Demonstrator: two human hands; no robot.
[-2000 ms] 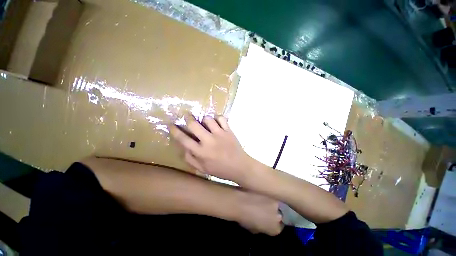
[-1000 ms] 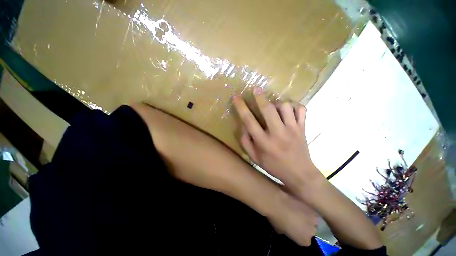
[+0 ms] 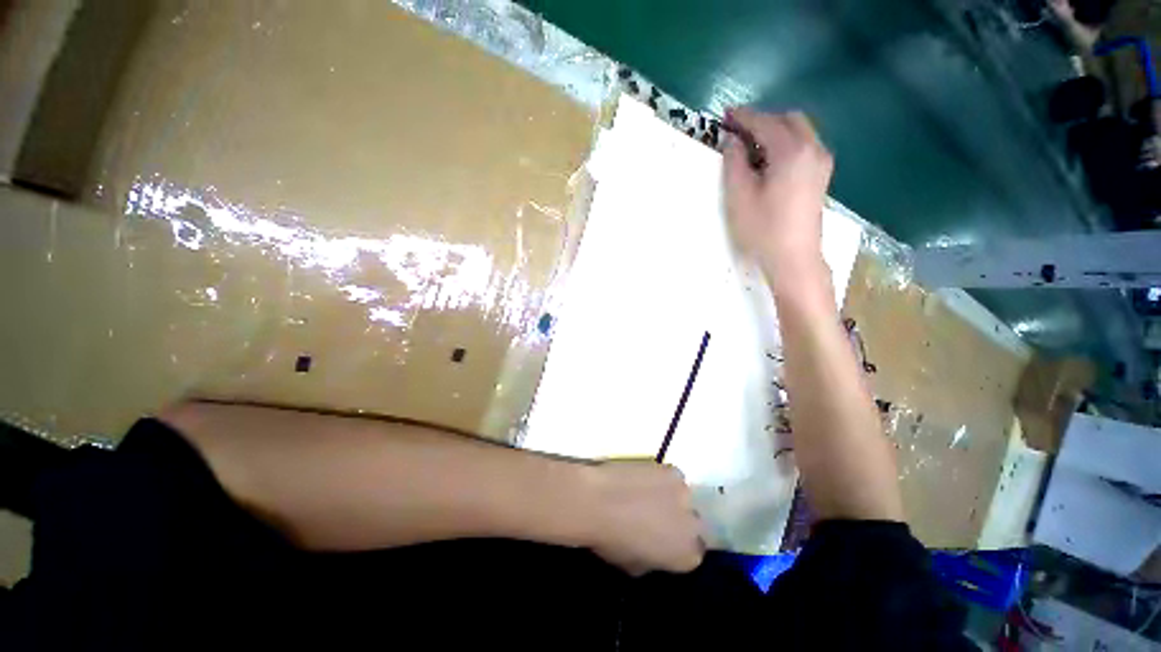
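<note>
The white board (image 3: 649, 255) lies before me with a thin black strip (image 3: 685, 397) on it. My right hand (image 3: 779, 178) is at the board's far edge, fingertips closed on a small dark piece (image 3: 751, 148), beside the row of dark bits (image 3: 681, 115). What the piece is cannot be made out. My left hand (image 3: 649, 516) rests curled at the board's near edge; its fingertips are hidden. Two small black pads (image 3: 458, 355) lie apart on the cardboard cover (image 3: 318, 140). The pile of wired components (image 3: 782, 410) is mostly hidden behind my right forearm.
The green belt (image 3: 879, 115) runs beyond the bench. An open carton (image 3: 77, 102) is at the upper left, a smaller carton (image 3: 1054, 395) at the right end. A person (image 3: 1127, 89) is partly visible at the upper right. A small blue bit (image 3: 545, 324) lies near the board's left edge.
My right hand has moved from the cardboard to the board's far edge and now pinches a dark piece. A second black pad now shows on the cardboard. My left hand stays near the board's near edge.
</note>
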